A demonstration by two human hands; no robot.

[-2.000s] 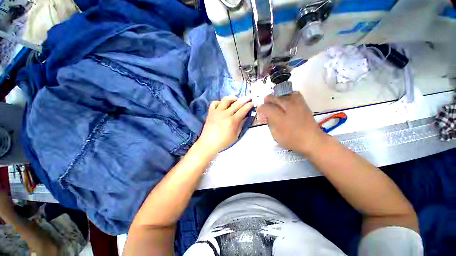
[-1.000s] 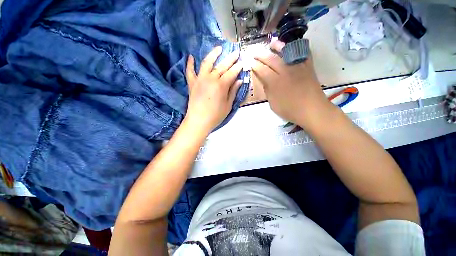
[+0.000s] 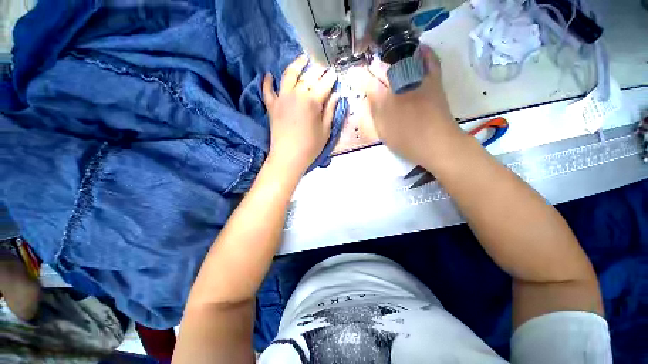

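Note:
The blue denim garment [image 3: 163, 135] lies heaped left of the machine, its curved edge running under my left hand toward the needle. My left hand [image 3: 300, 114] lies on this edge with its fingers spread, fingertips just left of the presser foot [image 3: 349, 60]. My right hand [image 3: 408, 110] is right of the needle, beside and partly behind the grey knurled knob [image 3: 406, 75]. Its fingertips are near the lit needle area; glare and the knob hide whether they hold anything. The snips [image 3: 490, 131], with orange and blue handles, lie partly under my right forearm, dark blades showing on its left.
White labels [image 3: 506, 35] lie piled on the machine bed at the right, with a black item [image 3: 581, 21] and loose strips beside them. Ruler markings [image 3: 568, 160] run along the table front. Dark-blue cloth [image 3: 597, 238] lies below the table. Another person's arm [image 3: 20, 288] shows at lower left.
The view has tilted down and closer since the first frame. Both hands have stayed near the needle; my left hand has spread on the garment edge. My right fingertips have moved up beside the knob.

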